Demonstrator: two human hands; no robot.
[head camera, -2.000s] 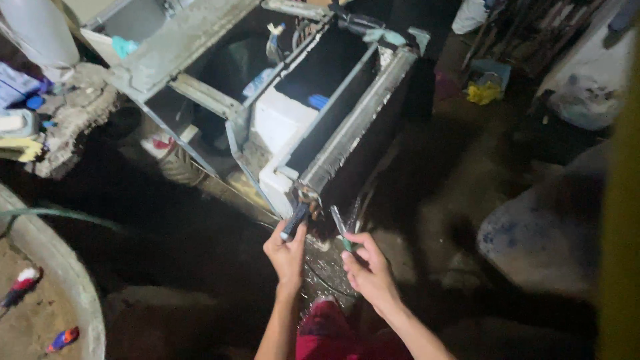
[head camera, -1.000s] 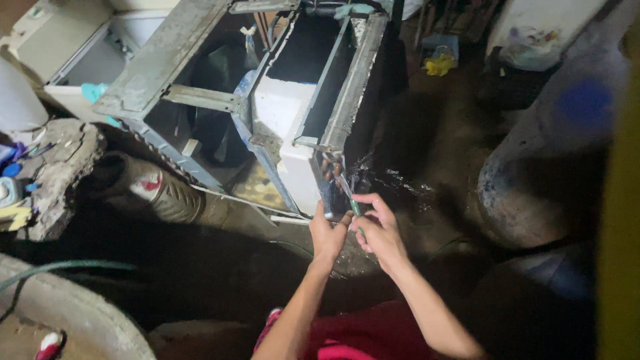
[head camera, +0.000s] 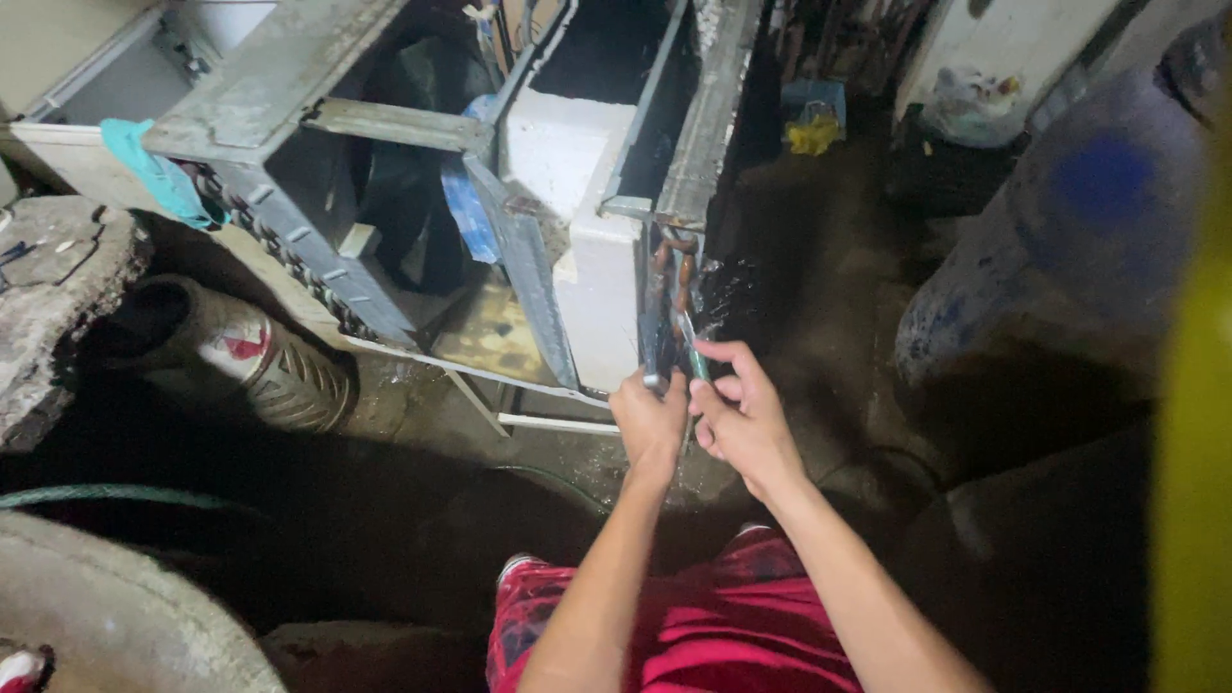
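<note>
An air conditioner chassis (head camera: 539, 212) with metal framing and a white foam block (head camera: 597, 289) stands in front of me. At its near right corner, copper pipe bends (head camera: 684, 274) run down the end of a finned coil (head camera: 710, 125). My left hand (head camera: 653, 419) is closed around a dark tool handle (head camera: 652, 351) beside these bends. My right hand (head camera: 736, 409) pinches a green-handled tool (head camera: 698, 362), whose thin metal shaft points up at the pipes; its tip is too blurred to identify. Water splashes to the right of the coil.
Left stand a rough concrete slab (head camera: 58, 289), a ribbed cylinder (head camera: 260, 356) and a round basin rim (head camera: 144, 597). A teal cloth (head camera: 159, 173) hangs on the left. A large bluish-grey rounded container (head camera: 1049, 231) is at right. A green hose (head camera: 125, 496) crosses lower left.
Both hands have come closer together at the coil's end, and the green-handled tool now reaches the copper bends. The view has shifted.
</note>
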